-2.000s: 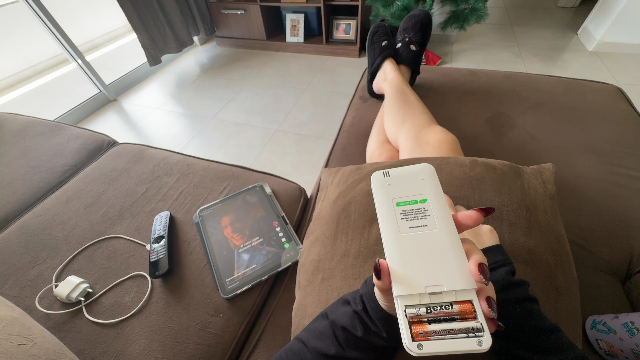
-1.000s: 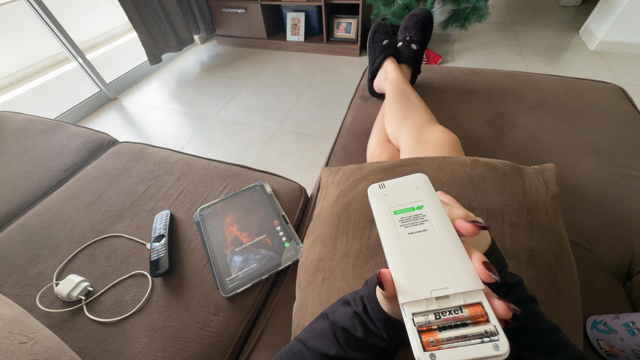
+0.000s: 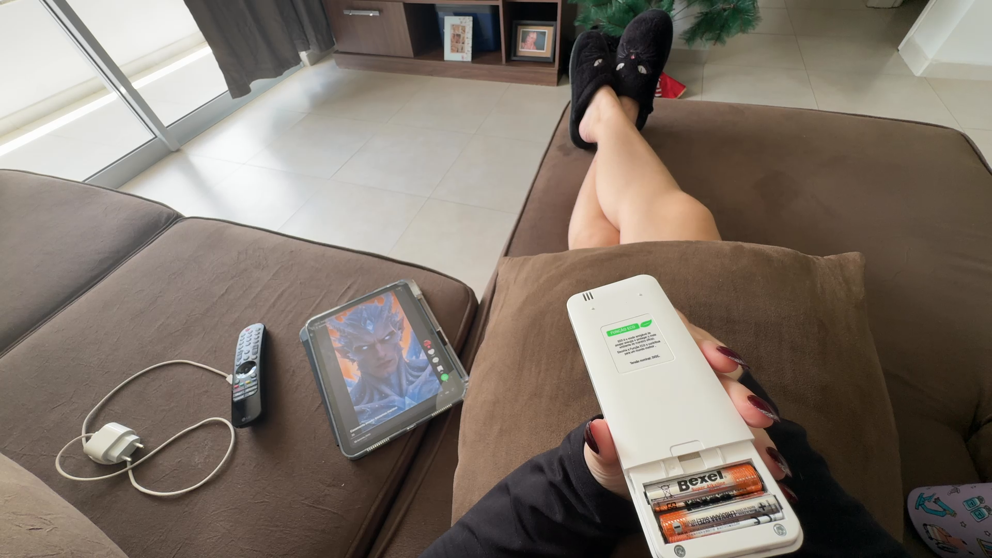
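Note:
My left hand (image 3: 758,409) holds a white remote control (image 3: 659,403) with its back facing up, above a brown cushion (image 3: 535,341). The thumb lies along the left edge and the fingers come out past the right edge. At the lower end the battery compartment is uncovered, with two orange and silver batteries (image 3: 704,484) (image 3: 721,519) side by side in it. A label with writing is on the upper back. A dark sleeve (image 3: 821,488) shows to the right of the remote; my right hand is hidden.
On the brown sofa (image 3: 310,263) at the left lie a black remote control (image 3: 248,376), a white charger (image 3: 114,444) with its cable, and a tablet (image 3: 387,368) with its screen lit. Crossed legs in black slippers (image 3: 643,62) rest on the sofa ahead.
The white remote has moved slightly down, its battery end shifting a little to the right, with my left hand still around it. The picture on the tablet has changed.

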